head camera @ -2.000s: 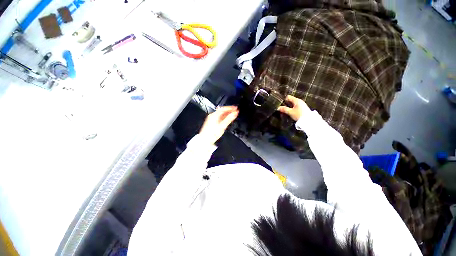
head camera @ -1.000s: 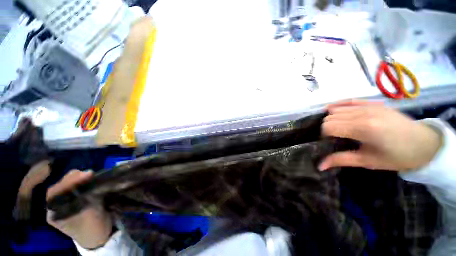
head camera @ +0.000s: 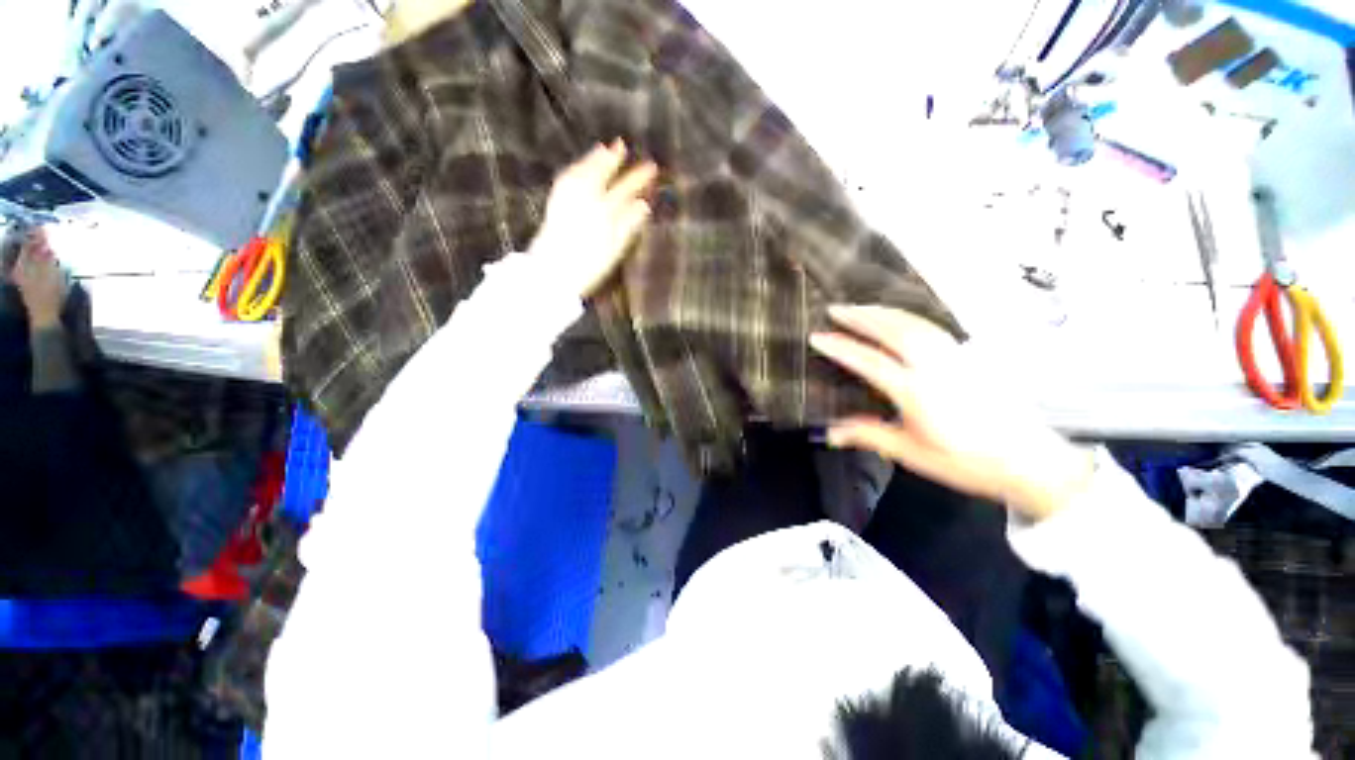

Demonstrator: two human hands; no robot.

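A dark brown plaid garment piece [head camera: 431,178] lies spread over the white table left of the sewing machine's needle area, and part of it hangs over the front edge. My left hand [head camera: 595,215] lies on the middle of the cloth, fingers pointing up and away; whether it pinches the cloth is hidden. My right hand [head camera: 929,394] is at the cloth's right end near the table edge, its fingers apart, touching or just over the cloth.
Red-and-yellow shears [head camera: 1290,342] lie right, beside tweezers [head camera: 1205,245]. Other shears [head camera: 253,278] lie left by a grey box with a fan [head camera: 141,126]. Blue crates [head camera: 547,520] stand below the table. Another person's hand [head camera: 40,282] shows far left.
The plaid piece was held stretched between both hands along the table edge; now it lies spread on the table. My left hand has moved up onto its middle; my right hand's fingers have opened.
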